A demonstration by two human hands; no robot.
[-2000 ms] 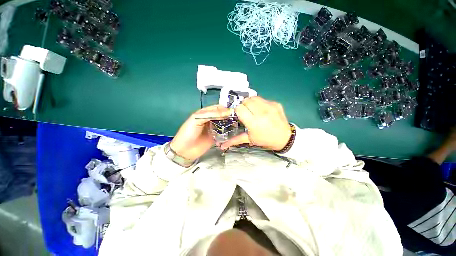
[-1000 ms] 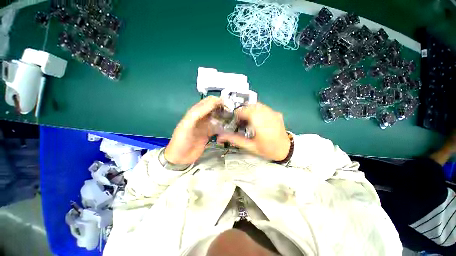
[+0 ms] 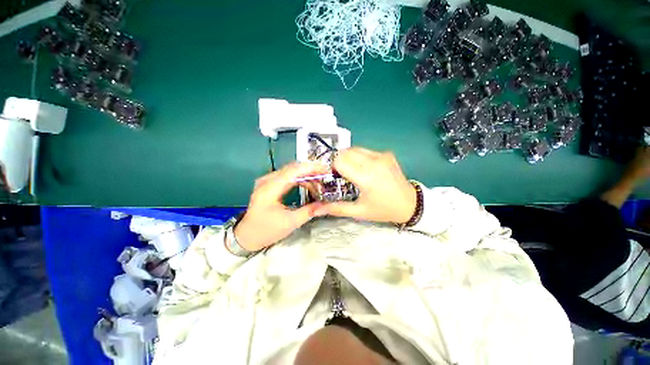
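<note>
A white camera housing lies on the green mat in front of me, its open cavity with dark and light wires facing up. A small dark camera module with clear, shiny parts is between my hands at the housing's near end. My left hand holds it from the left, with a thin white strand along the fingers. My right hand grips it from the right. My fingers hide much of the module and the housing's near part. A thin black lead hangs at the housing's left side.
Camera modules are massed at right and at back left. A tangled white wire pile lies at the back. A white camera unit stands at far left. A blue bin holds white housings. Another person's arm shows at right.
The view has shifted, so the table's things sit further left. The module between my hands now shows more clearly, and a dark wire shows in the housing's cavity. Both hands stay at the housing.
</note>
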